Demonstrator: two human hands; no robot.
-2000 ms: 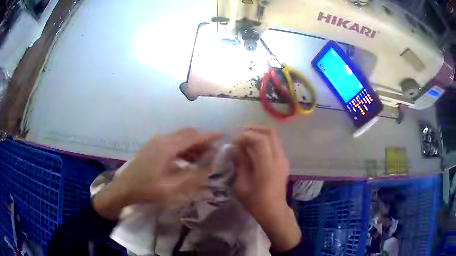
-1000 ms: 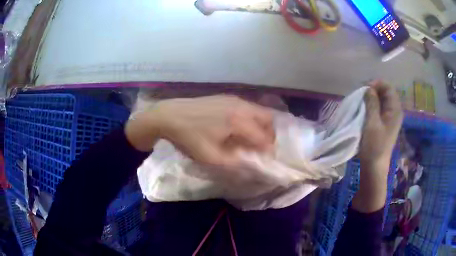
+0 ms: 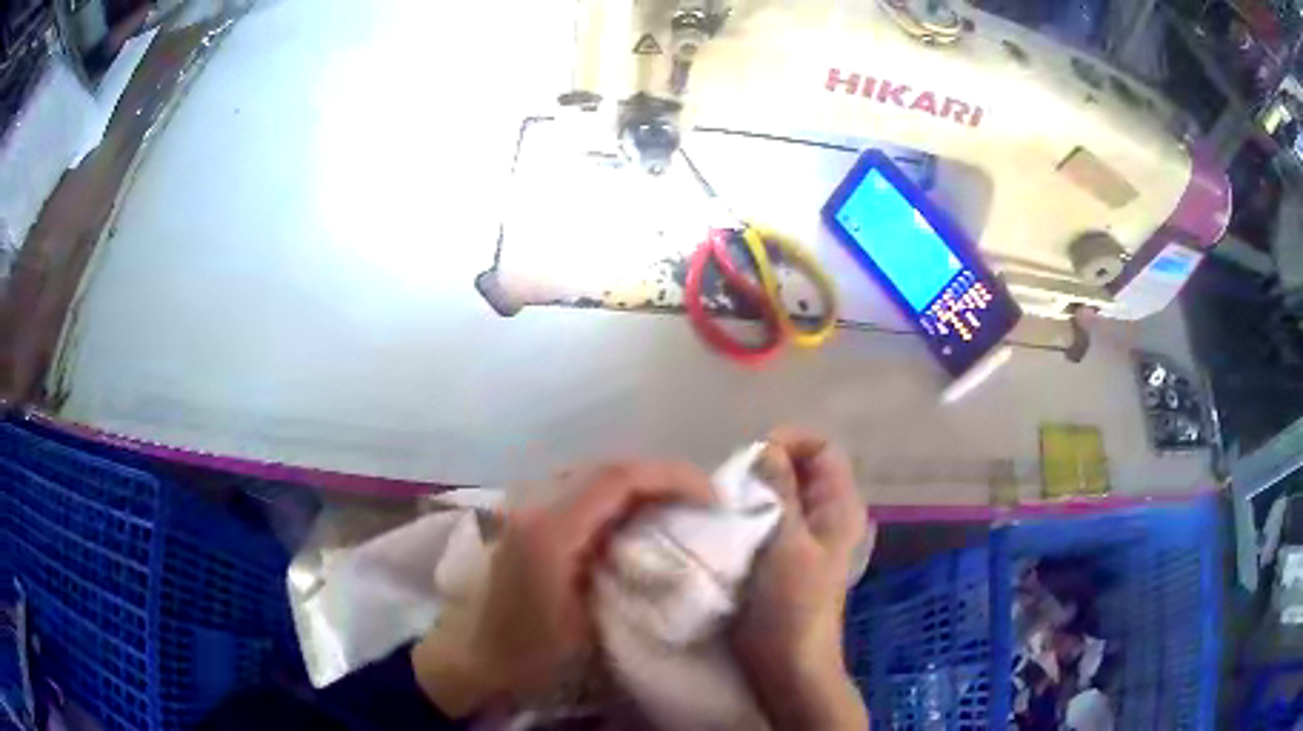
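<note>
The off-white garment piece (image 3: 672, 593) is bunched between my hands at the table's front edge, with a loose part hanging to the left over the lap. My left hand (image 3: 550, 571) is blurred and closed around the cloth's left side; its fingertips are partly hidden. My right hand (image 3: 812, 550) pinches the cloth's upper right corner between thumb and fingers. The cream sewing machine (image 3: 915, 100) stands behind, with its needle area (image 3: 652, 136) under bright glare.
Scissors with red and yellow loops (image 3: 755, 296) lie beside the needle plate. A handheld terminal with a lit screen (image 3: 922, 261) lies right of them. A yellow pad (image 3: 1072, 461) is at the right table edge (image 3: 915, 511). Blue crates (image 3: 86, 550) stand on both sides below, the right one (image 3: 1107, 607) holding scraps.
The cloth, spread wide over the lap one second ago, is now bunched up. My right hand has moved left and my hands are closer together. The view has tilted back up to the machine.
</note>
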